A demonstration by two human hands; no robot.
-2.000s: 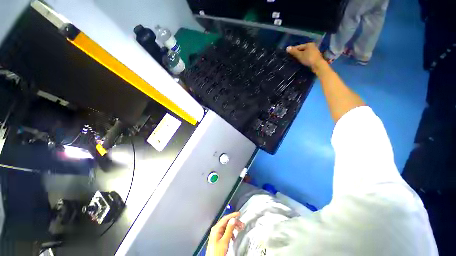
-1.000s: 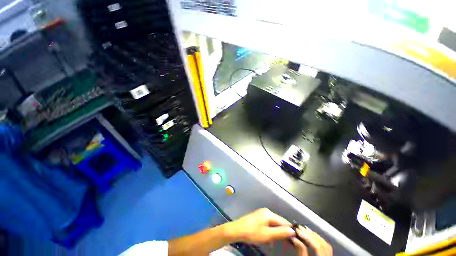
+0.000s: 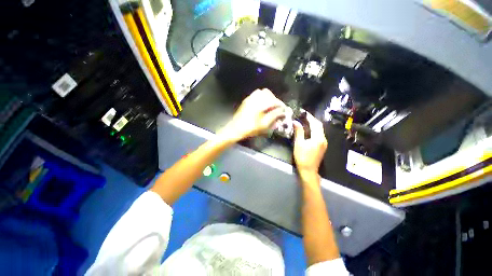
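Observation:
The silver-white test fixture (image 3: 284,125) sits on the dark machine table, partly covered by my fingers. My left hand (image 3: 258,116) is at its left side, with the fingertips bent onto it. My right hand (image 3: 310,141) is at its right side, with thumb and fingers around that edge and a dark gap between them. Any small part between my fingertips is too small and blurred to tell.
A black box unit (image 3: 259,46) stands behind my left hand. The machine head with an orange-yellow piece (image 3: 349,123) is right of the fixture. Yellow-black bars (image 3: 148,56) flank the opening. Round buttons (image 3: 224,177) are on the front panel, with black tray stacks (image 3: 81,102) at left.
The view has swung from the trays beside the machine to its opening. Both hands have moved from in front of the panel to the fixture inside.

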